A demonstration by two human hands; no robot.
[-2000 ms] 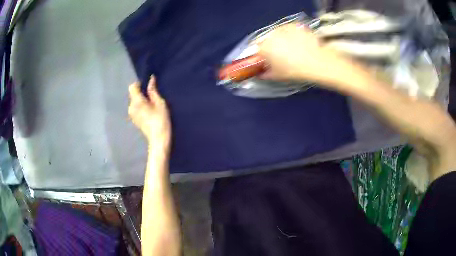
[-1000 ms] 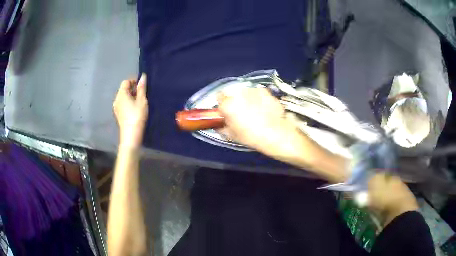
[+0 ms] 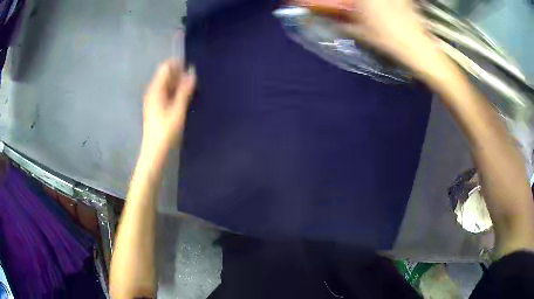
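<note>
A navy garment panel [image 3: 293,140] lies flat on the grey pressing table [image 3: 93,99], its near edge at the table's front edge. My right hand [image 3: 389,26] is shut on the red-orange handle of the steam iron [image 3: 351,55], at the far right part of the panel; both are blurred and the iron's top is cut off by the picture's edge. My left hand [image 3: 170,90] is at the panel's left edge, thumb and fingers close together there; whether it pinches the cloth is unclear.
A cream pad with dark surround [image 3: 473,210] lies at the table's right side, partly behind my right forearm. Pale hoses or cords [image 3: 480,64] run behind the iron. A purple cloth stack [image 3: 35,233] is at the lower left. Green plastic [image 3: 413,271] shows below the table.
The iron in my right hand has moved from the near part of the panel to its far right. More of the panel's near part shows. My left hand stays at the left edge.
</note>
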